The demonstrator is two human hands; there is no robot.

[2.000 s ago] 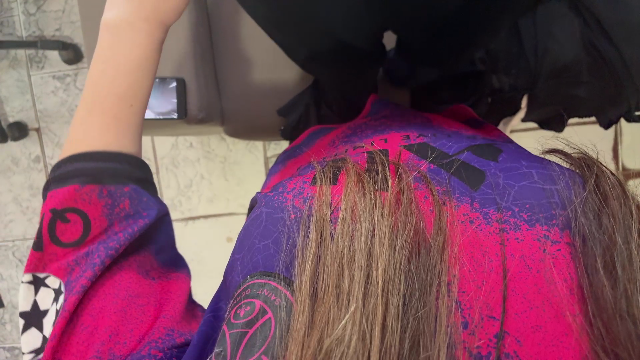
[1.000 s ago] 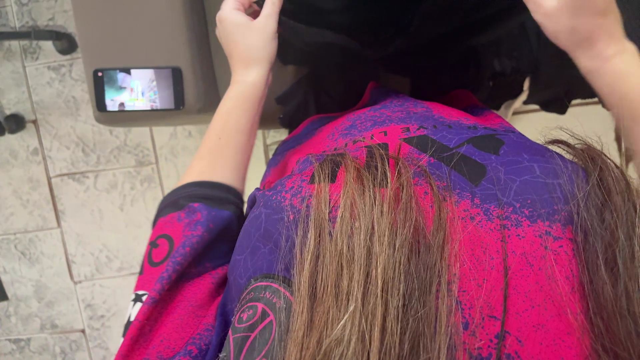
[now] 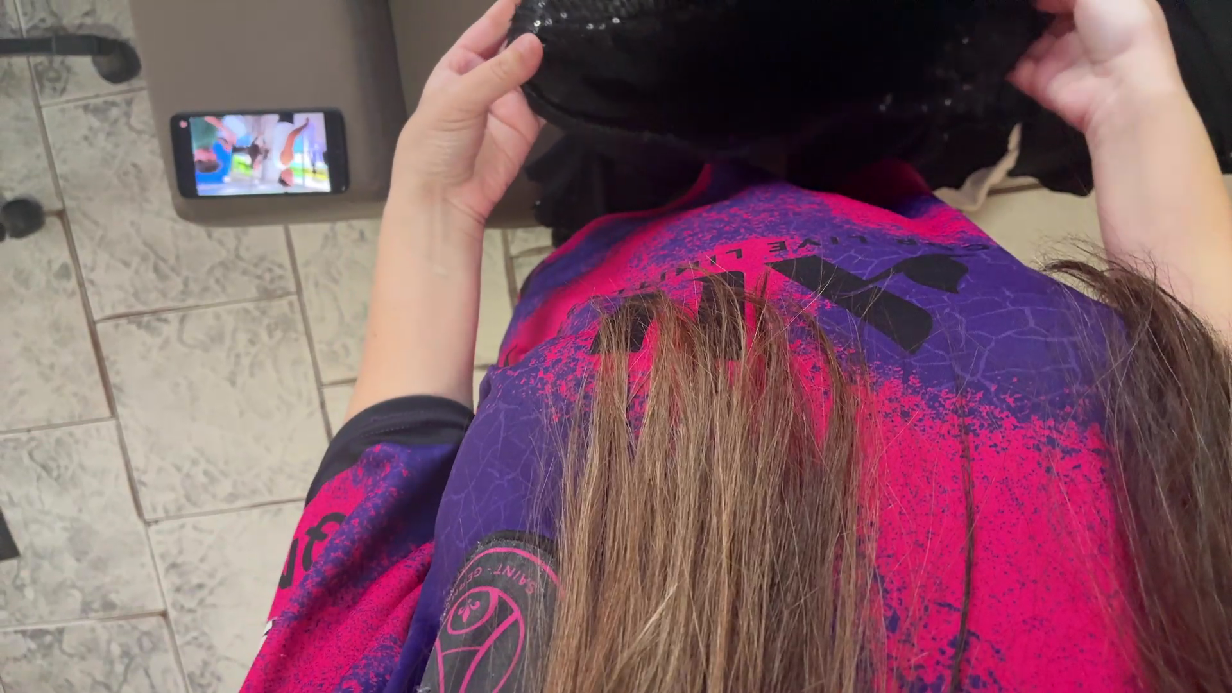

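A black sequined fabric piece [image 3: 770, 67] spans the top of the view, stretched between my hands. My left hand [image 3: 481, 115] grips its left edge, thumb on top. On the right, my right hand [image 3: 1088, 58] is at the cloth's other side, fingers curled, partly cut off by the top edge; its hold on the cloth looks likely but is partly hidden. More dark cloth lies below and behind the piece. My pink and purple jersey [image 3: 1001, 520] fills the lower part of the view, with long brown hair [image 3: 712, 500] hanging over it.
A smartphone [image 3: 260, 154] with a lit screen lies on a grey-brown upholstered seat [image 3: 279, 58] at the upper left. Pale tiles [image 3: 212, 404] cover the floor. Dark legs with a caster [image 3: 115, 60] show at the left edge.
My left hand, cut off at the top two seconds ago, has come down into view with the sequined cloth. My right hand has come into view. The view has shifted, showing more of the seat and phone.
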